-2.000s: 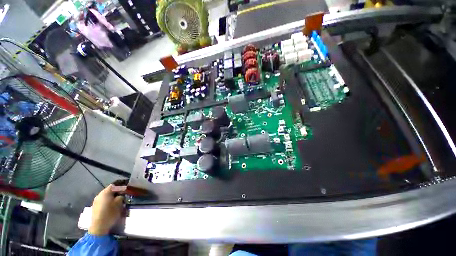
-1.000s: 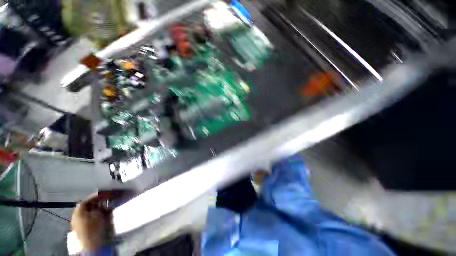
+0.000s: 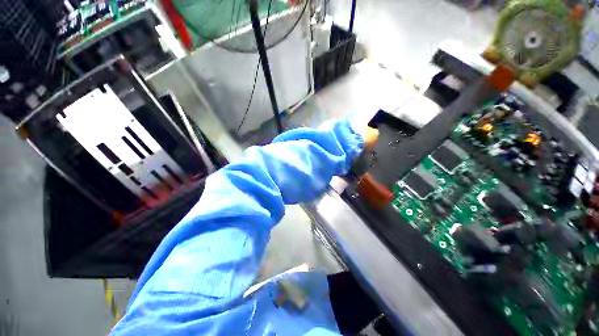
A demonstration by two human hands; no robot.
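The green circuit board [image 3: 430, 226] lies component side up in its black carrier fixture [image 3: 420, 266] at the right, cut off by the picture's edge. Grey blocks and dark cylinders stand on it, partly blurred. My left arm reaches in a blue sleeve to the fixture's near left corner. Only a bit of my left hand [image 3: 370, 136] shows past the cuff, beside a dark edge with small bright specks; its fingers are hidden, so its grip cannot be told. My right hand is not in view.
A metal rail [image 3: 358, 246] runs along the fixture's near side. Orange-brown blocks [image 3: 375, 191] sit at its edge. At the left, a black bin [image 3: 85, 243] holds an upright slotted plate [image 3: 115, 134]. A green-framed fan [image 3: 532, 41] stands behind.
The view has swung left, so the board now lies at the right and the bin has come into view. My left arm now reaches across the middle to the fixture's corner.
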